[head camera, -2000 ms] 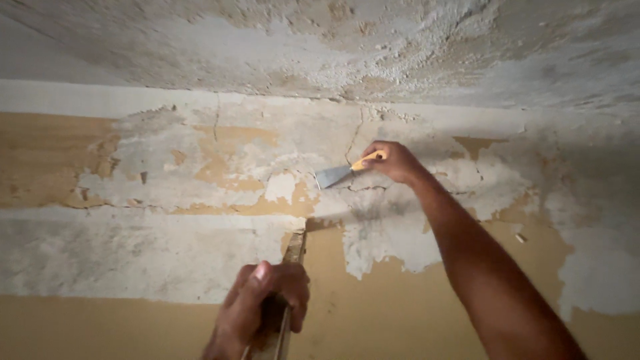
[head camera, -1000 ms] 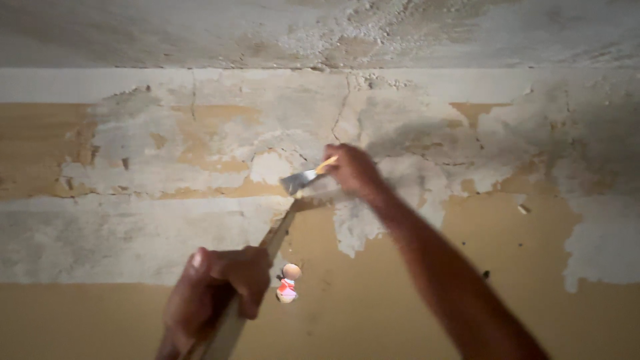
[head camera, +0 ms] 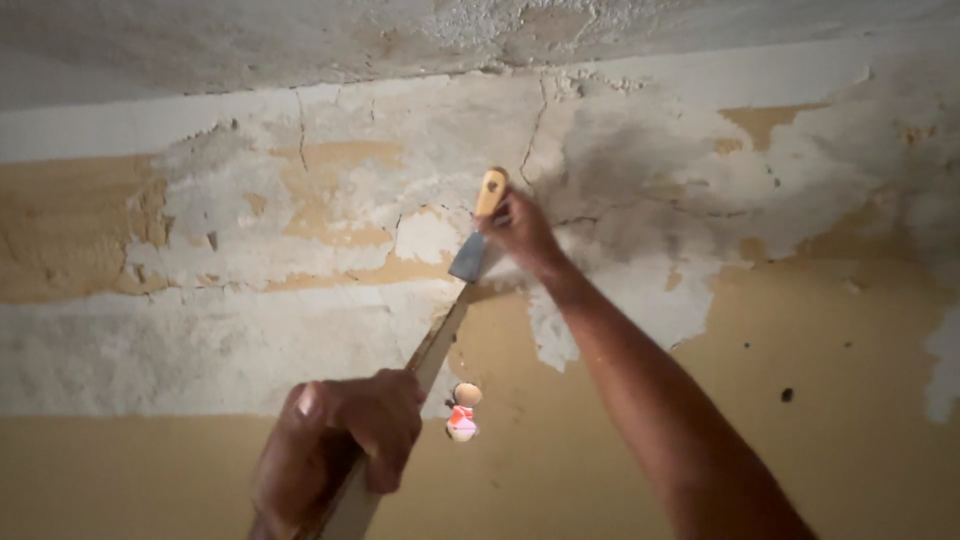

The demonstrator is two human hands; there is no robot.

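Observation:
My right hand [head camera: 523,229] grips a putty knife [head camera: 466,259] by its light wooden handle, which points up, with the grey metal blade angled down. The blade's edge is at the upper end of a long narrow board [head camera: 442,345]; whether it touches the board or the wall I cannot tell. Lower down, my left hand [head camera: 345,442] is closed around the board's top edge. Behind both hands is a wall [head camera: 600,420] with patches of peeling tan paint and bare grey-white plaster.
Cracks run down the plaster [head camera: 534,131] below the ceiling. The ceiling [head camera: 285,41] has rough, flaking paint. Near the board, a hole [head camera: 463,412] in the wall shows something red and pink. Small dark holes [head camera: 786,394] mark the wall at right.
The putty knife has turned in my right hand: its handle pointed right and now points up, with the blade lower. My left hand stays closed on the board.

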